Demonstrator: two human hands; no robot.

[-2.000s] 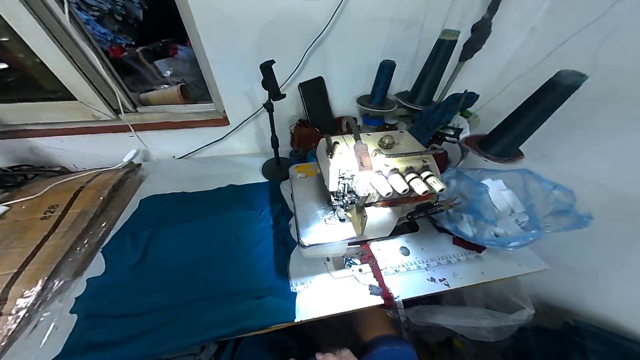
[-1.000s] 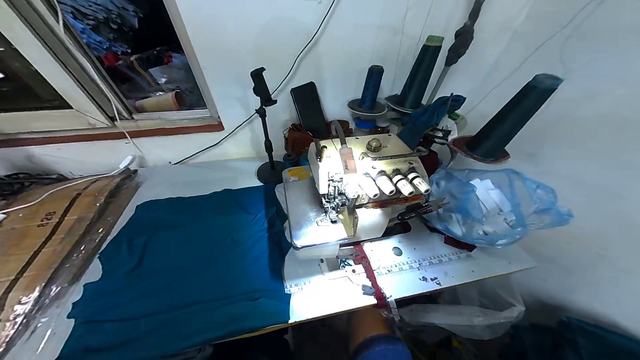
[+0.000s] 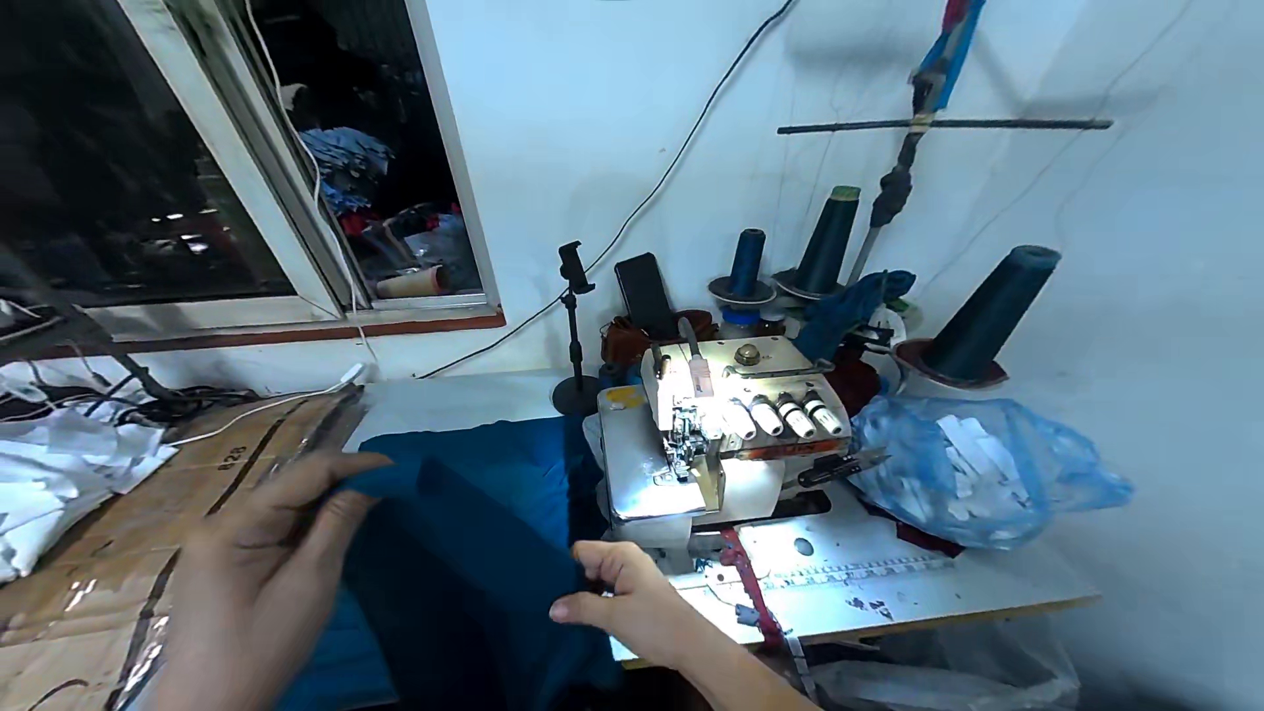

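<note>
A piece of dark teal fabric (image 3: 464, 553) is raised between my two hands. My left hand (image 3: 276, 573) pinches its upper edge between thumb and fingers, over the table's left side. At the cloth's right edge, my right hand (image 3: 632, 602) grips it between thumb and forefinger, just in front of the overlock sewing machine (image 3: 746, 415). More teal fabric (image 3: 504, 449) lies flat on the table behind the raised piece. The lamp on the machine lights its needle area and metal plate. A red strip (image 3: 752, 588) hangs over the table's front edge, right of my right hand.
Thread cones (image 3: 992, 316) stand behind the machine. A blue plastic bag (image 3: 987, 474) with white scraps lies at right, beside thread snips (image 3: 839, 468). A phone (image 3: 645, 296) and a phone stand (image 3: 575, 336) are at the wall. Flattened cardboard (image 3: 128, 553) and white cloth (image 3: 69, 464) lie left.
Both hands have come up into view, holding a raised piece of teal fabric over the flat cloth. Earlier, only a forearm and part of a hand showed low at the table's front edge. The view has tilted upward.
</note>
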